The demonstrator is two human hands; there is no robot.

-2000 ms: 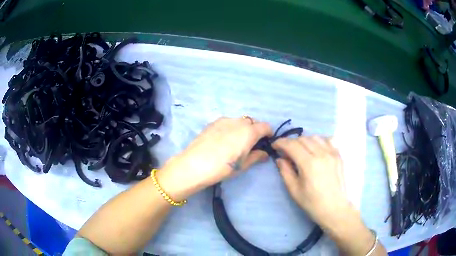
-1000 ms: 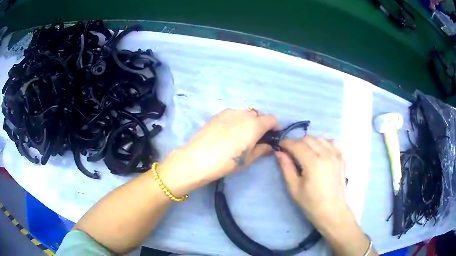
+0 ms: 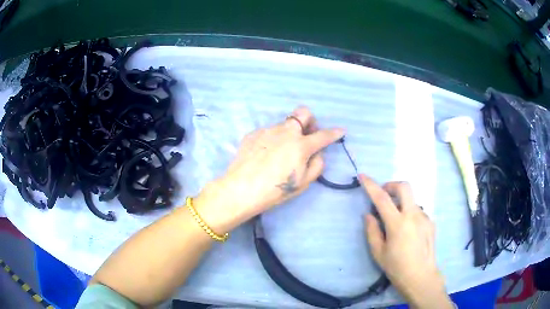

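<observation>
The black headband (image 3: 301,283) lies on the white sheet as an arch below my hands, its ends hidden by them. My left hand (image 3: 283,160) holds a black yoke (image 3: 338,183) between thumb and fingers; the curved arm shows past the fingertips. A thin dark wire (image 3: 350,156) runs from my left index fingertip to my right fingertips. My right hand (image 3: 401,232) has its index fingertip at the yoke's end and the wire. Whether it pinches the wire is hard to tell.
A large heap of black yokes (image 3: 90,130) lies at left. A white-headed hammer (image 3: 461,163) lies at right, beside thin black parts (image 3: 503,205) and a clear plastic bag (image 3: 537,163). The green belt (image 3: 271,21) runs behind, with headbands at far right.
My hands have moved apart from their close grip. My left fingers reach further up, my right hand has shifted right and down, and the wire now shows stretched between them.
</observation>
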